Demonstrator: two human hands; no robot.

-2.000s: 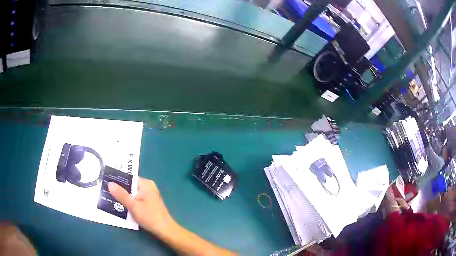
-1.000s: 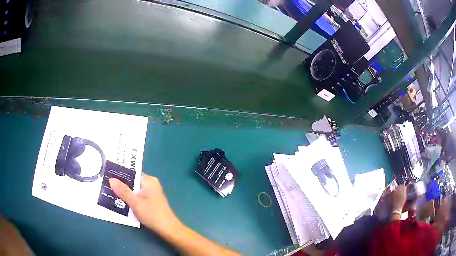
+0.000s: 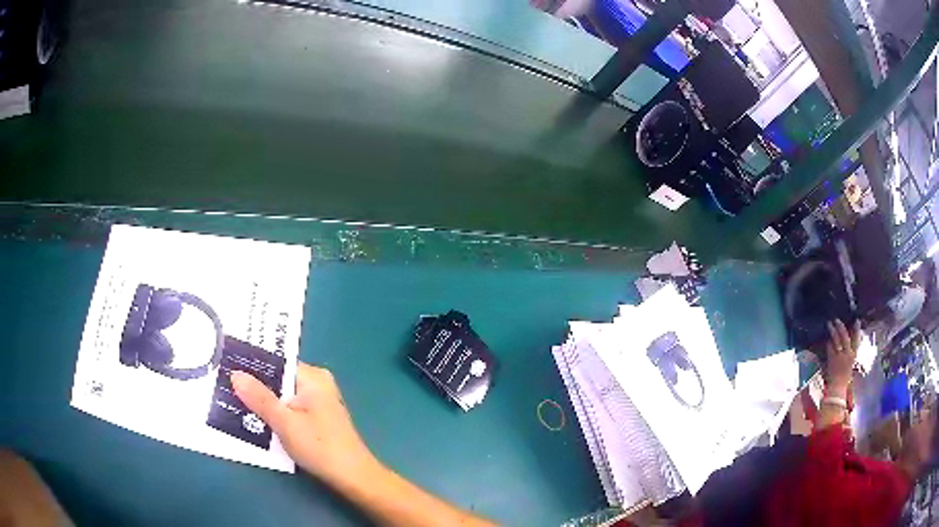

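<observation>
My right hand (image 3: 319,427) reaches in from the bottom and grips a white user manual (image 3: 180,412) by its right edge. The thumb presses a small black insert card (image 3: 245,371) onto the manual's lower right part. The manual shows a grey headphone picture and hangs over the teal bench at the left. At the bottom left corner a blurred, skin-coloured shape (image 3: 31,494), probably my left hand or arm, is cut off by the picture's edge; its fingers are not visible.
A loose pile of black cards (image 3: 451,358) lies mid-bench, with a rubber band (image 3: 551,415) and a manual stack (image 3: 628,422) to its right. Headphones in an open black box (image 3: 664,134) stand on the conveyor (image 3: 340,134). A person in red sleeves (image 3: 834,479) works at the right.
My right hand keeps its grip on manual and card, nearly still. The other person's hand has moved to a dark open box at the right, where a stack of manuals showed before.
</observation>
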